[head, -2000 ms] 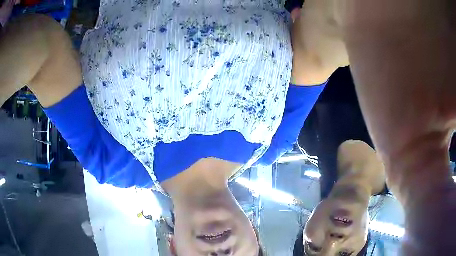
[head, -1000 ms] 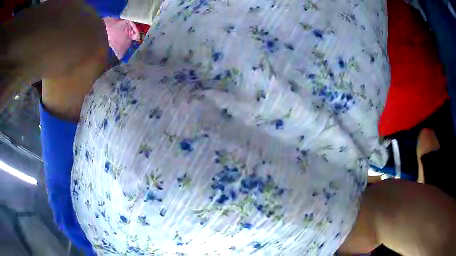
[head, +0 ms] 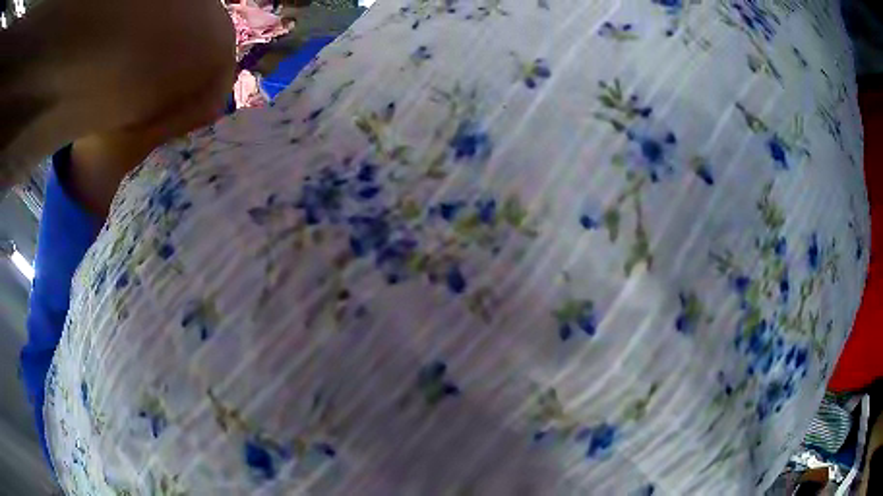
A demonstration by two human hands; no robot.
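Note:
The wearer's white top with blue flowers [head: 465, 291] fills most of the view, close to the camera. A blurred bare arm [head: 116, 73] crosses the upper left corner, above a blue sleeve [head: 56, 291]. No hand can be made out on it. My left hand and my right hand are not in view. Pink fabric [head: 254, 24] shows in a small patch at the top left, partly hidden by the arm and the top. I cannot tell whether anything is held.
Solid red fabric [head: 860, 334] shows at the right edge. Below it lie a greenish striped cloth [head: 829, 426] and a white strip [head: 860, 441]. A blue edge [head: 298, 66] shows beside the pink fabric. The far left is grey and blurred.
The view has swung from the wearer's face and shoulders down to the top, which now looks larger. Another person has left view. Less red fabric shows, and the arm at the right is gone.

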